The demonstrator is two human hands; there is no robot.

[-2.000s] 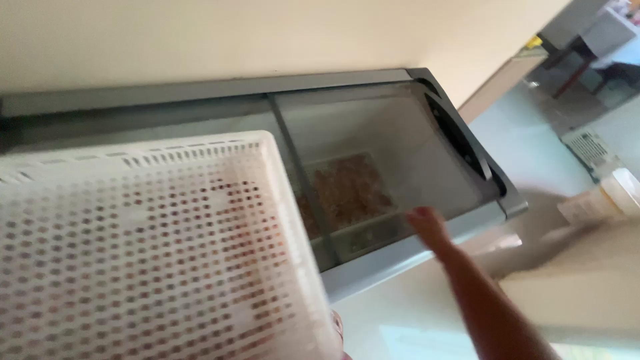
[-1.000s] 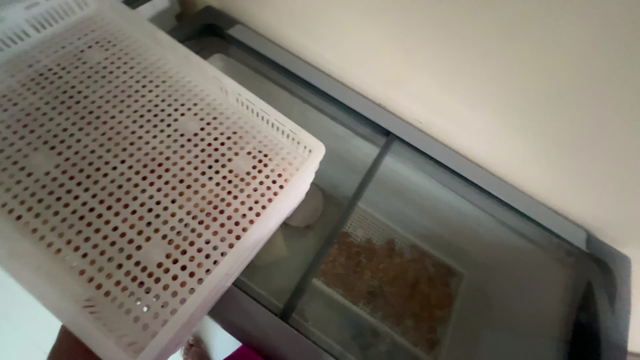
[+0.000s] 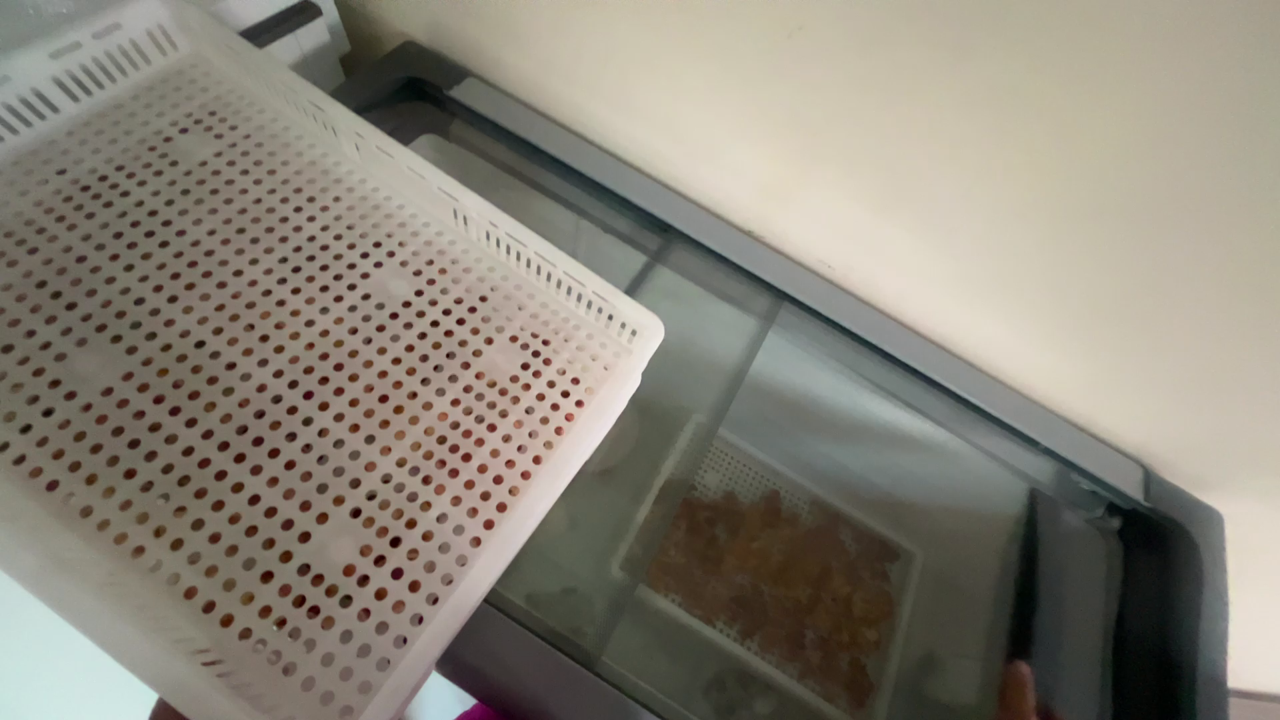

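A white perforated plastic basket (image 3: 300, 350) fills the left side of the view, tilted. Its near edge is held by my left hand (image 3: 168, 709), of which only a dark bit shows at the bottom. A second rim shows under its right corner, and reddish-brown bits show through the holes. Beyond it is a chest freezer with a glass sliding lid (image 3: 860, 430). One fingertip of my right hand (image 3: 1018, 688) is by the dark edge strip at the lid's right end; the rest is hidden. Under the glass, a white basket (image 3: 905, 610) holds orange-brown food pieces (image 3: 780, 580).
The freezer's grey frame (image 3: 800, 280) runs along a cream wall (image 3: 950, 180). A white object with a dark strip (image 3: 290, 35) stands behind the held basket at top left. Pale round shapes lie blurred under the left glass. A bit of pink cloth (image 3: 480, 712) shows at the bottom.
Two dark lines now cross the middle of the glass where one showed before; the lid seems to have slid left. My right hand, over the freezer's front edge two seconds ago, is now at the lid's right end.
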